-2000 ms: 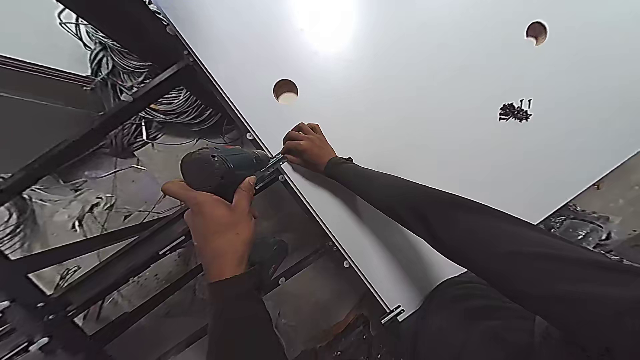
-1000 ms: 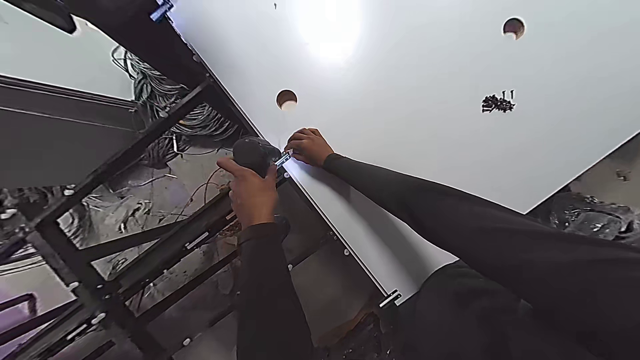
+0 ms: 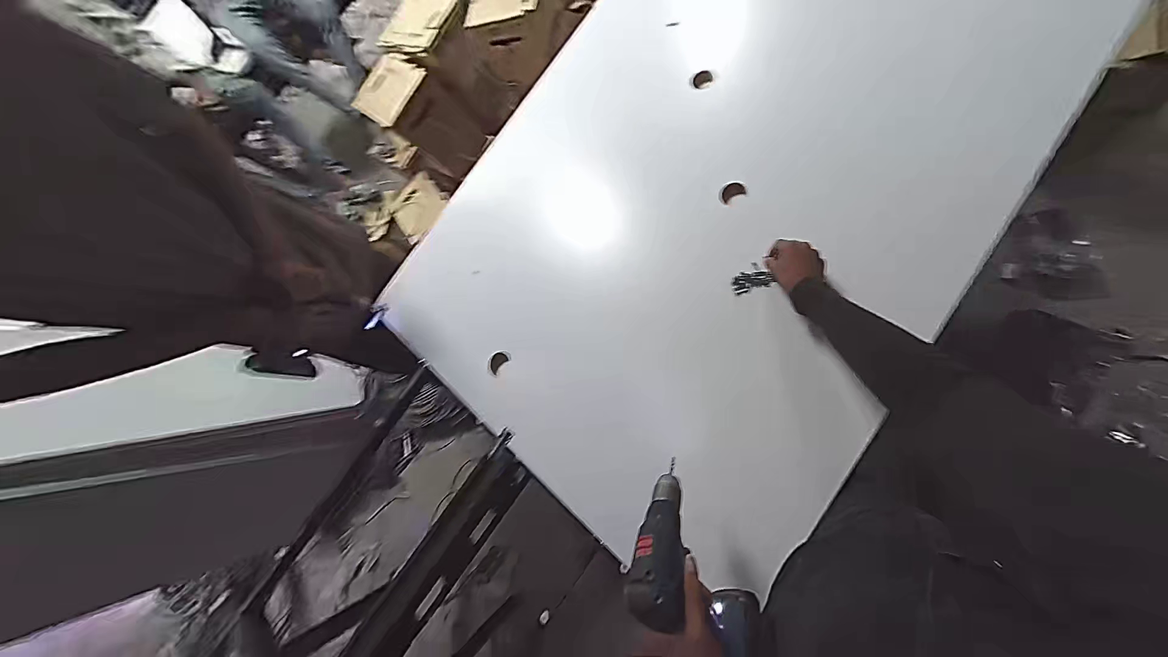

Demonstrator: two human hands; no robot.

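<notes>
My left hand [image 3: 686,616] is closed around the handle of a cordless drill [image 3: 657,566] at the bottom centre; its bit points up across the lower part of a large white panel [image 3: 620,365]. My right hand [image 3: 797,263] is at a small pile of dark screws [image 3: 752,280] on the panel, its fingers bunched at the pile's right side. Whether a screw is between those fingers cannot be made out. Round holes are cut through the panel, one of them [image 3: 733,192] above the pile.
A person in dark clothing [image 3: 182,201] stands at the upper left by the panel's corner. Cardboard pieces [image 3: 392,89] lie beyond the panel's edge. A black metal frame [image 3: 456,538] and another white-topped surface [image 3: 182,401] are at the lower left. Plastic-wrapped items [image 3: 1049,251] lie at right.
Both hands have left the panel's edge, where they were together at the drill's tip. My right hand is now at the screws, and the drill points up over the panel. The view has swung strongly.
</notes>
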